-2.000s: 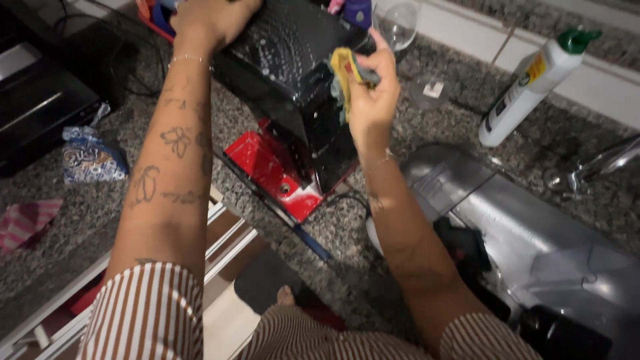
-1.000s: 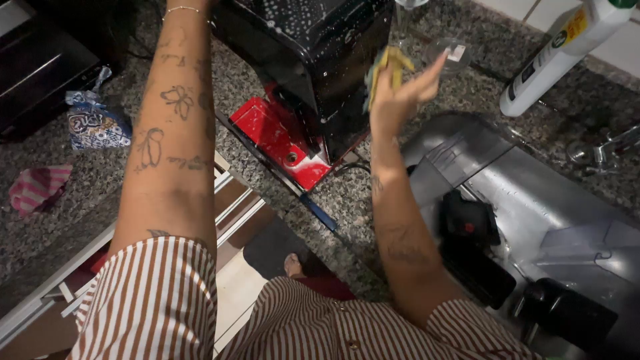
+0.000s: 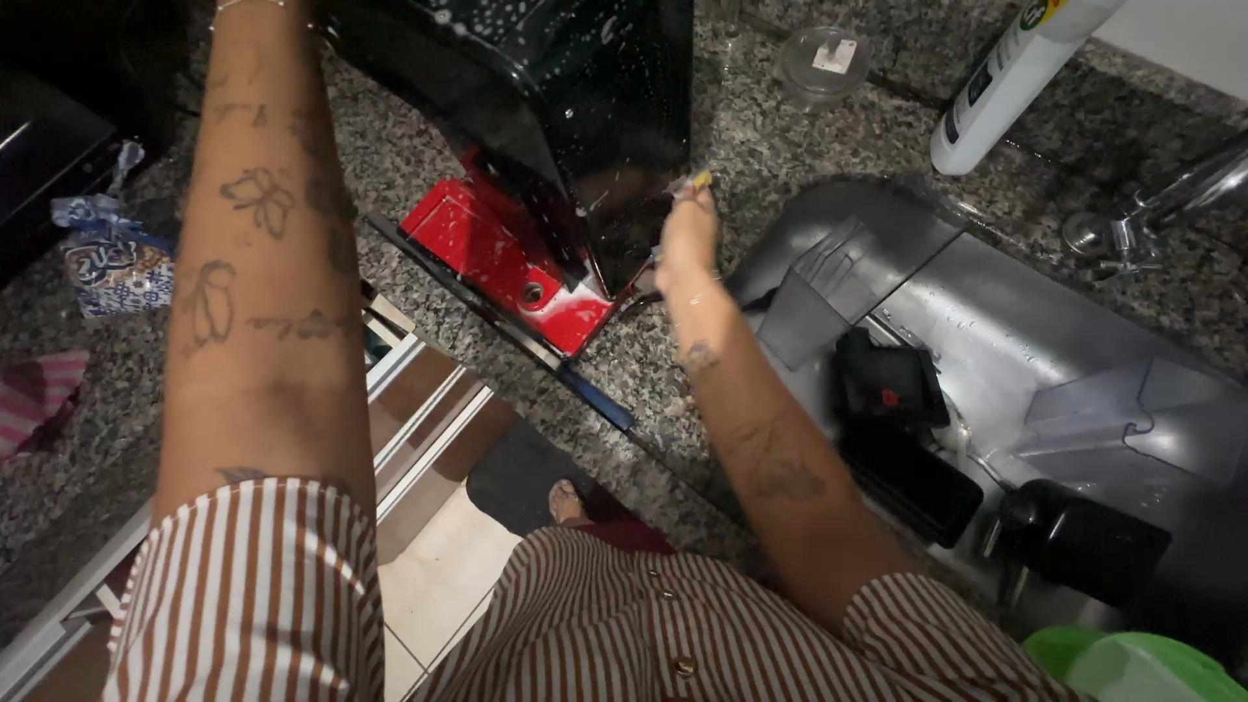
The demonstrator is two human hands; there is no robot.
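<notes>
A black appliance housing [image 3: 624,107] with a red base [image 3: 507,263] stands tilted in view on the granite counter, with soapy drops and foam on its surfaces. My right hand [image 3: 689,234] is at the lower right side of the housing, with a bit of a yellow sponge [image 3: 701,179] showing at its fingers; most of the sponge is hidden. My left arm reaches up past the top edge of the view, so my left hand is out of sight. A long dark tool with a blue handle [image 3: 597,395] lies along the counter edge, in front of the red base.
To the right, a steel sink [image 3: 926,283] holds black parts [image 3: 887,380] and clear plastic pieces [image 3: 1131,414]. Behind it are a white bottle [image 3: 1014,88], a metal faucet [image 3: 1131,229] and a clear lid [image 3: 824,66]. A plastic packet [image 3: 112,258] and pink striped cloth [image 3: 39,400] lie left.
My right hand has moved down along the side of the black housing with the sponge. My left hand, seen on top of the housing two seconds ago, has left the view, which has shifted.
</notes>
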